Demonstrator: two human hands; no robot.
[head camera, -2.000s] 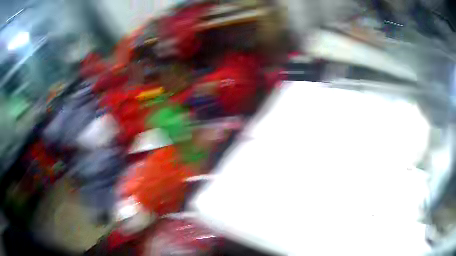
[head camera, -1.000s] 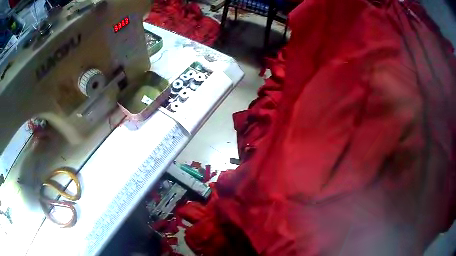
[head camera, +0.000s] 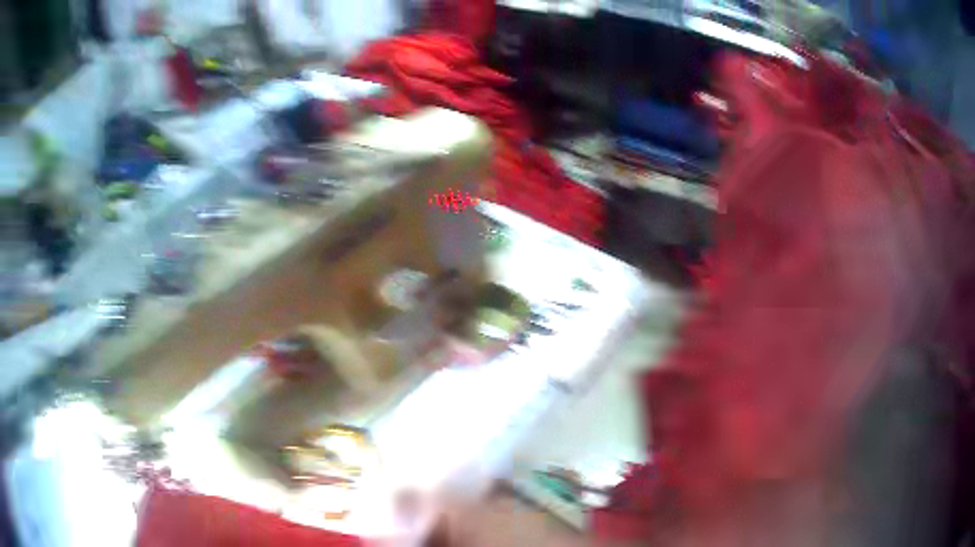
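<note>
The frame is heavily blurred. A beige sewing machine (head camera: 353, 235) lies diagonally across the left and centre. A large heap of red cloth (head camera: 813, 321) fills the right side. A piece of red cloth (head camera: 235, 521) lies at the bottom left, near the white glare at the machine's left end. Yellowish scissors (head camera: 331, 454) lie on the white table under the machine arm. A smeared skin-toned shape, seemingly my right hand (head camera: 470, 524), is cut off by the bottom edge; its fingers and any hold are unclear. My left hand is not in view.
The white sewing table (head camera: 460, 422) runs diagonally, with a small tray (head camera: 497, 321) and blurred small items on its right part. More red cloth (head camera: 438, 75) lies behind the machine. A dark seat or stand (head camera: 641, 128) is at the back. Mixed clutter is at the upper left.
The view has swung left, so the machine sits further right and lower. Red cloth at the bottom left and the skin-toned shape at the bottom have come into view.
</note>
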